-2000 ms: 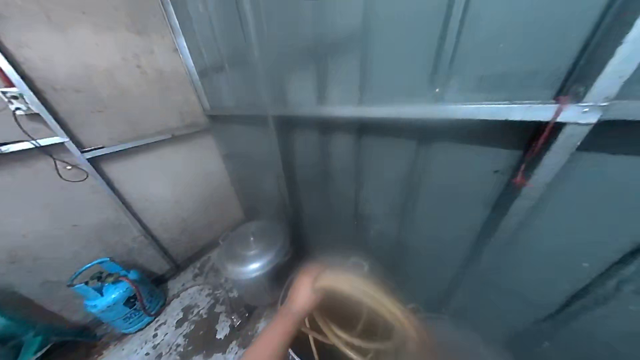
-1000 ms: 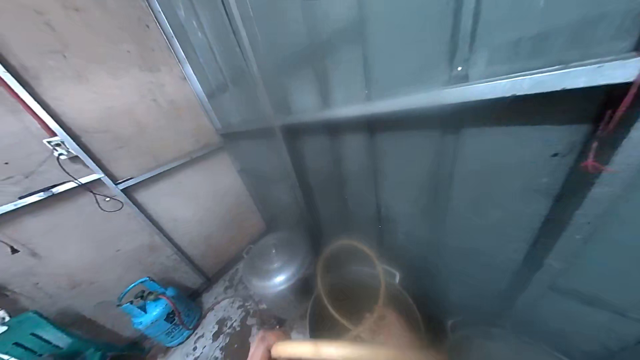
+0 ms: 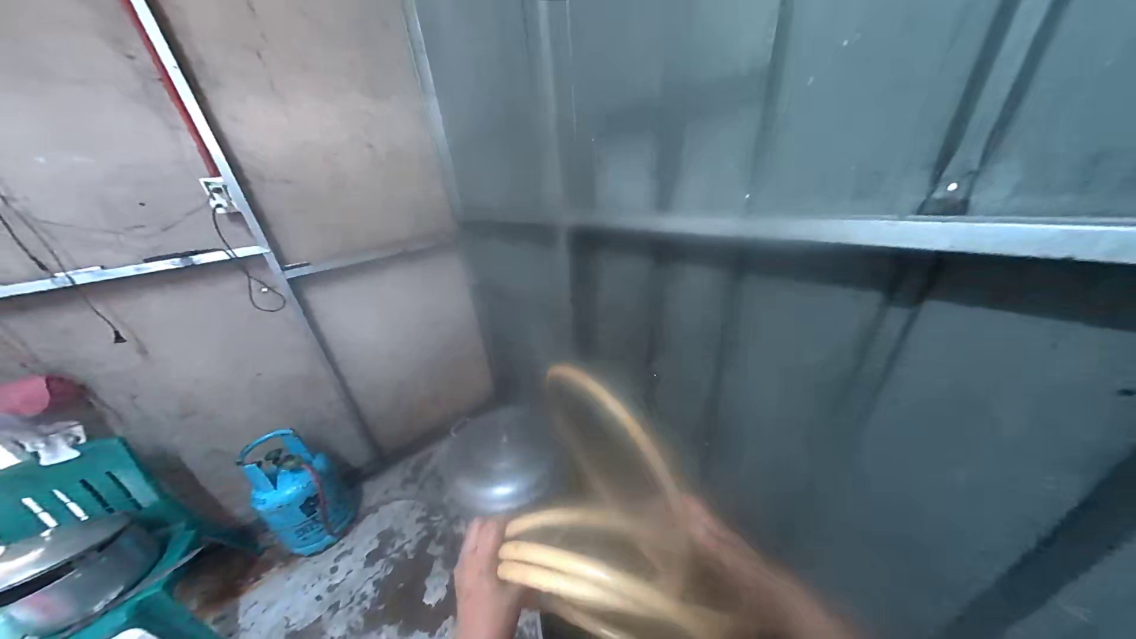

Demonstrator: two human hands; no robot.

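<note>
My left hand [image 3: 484, 568], at the bottom centre, is closed around several loops of a yellowish flexible hose or coil [image 3: 586, 572]. To its right, my right hand [image 3: 706, 524] is motion-blurred against the same coil; its fingers cannot be made out. One loop rises above the hands in front of the green-grey metal wall. Just beyond my left hand, a lidded metal pot [image 3: 501, 466] stands on the floor in the corner.
A blue gas cylinder [image 3: 297, 501] stands by the plywood wall. At the left, a green plastic chair [image 3: 133, 479] holds a lidded metal pan [image 3: 80, 568]. A cord hangs from a wall outlet [image 3: 217, 195]. A metal rail [image 3: 799, 232] crosses the metal wall.
The view has swung left, bringing the chair and pan into sight. Several loops of the coil now show at my left hand, which appears higher in view.
</note>
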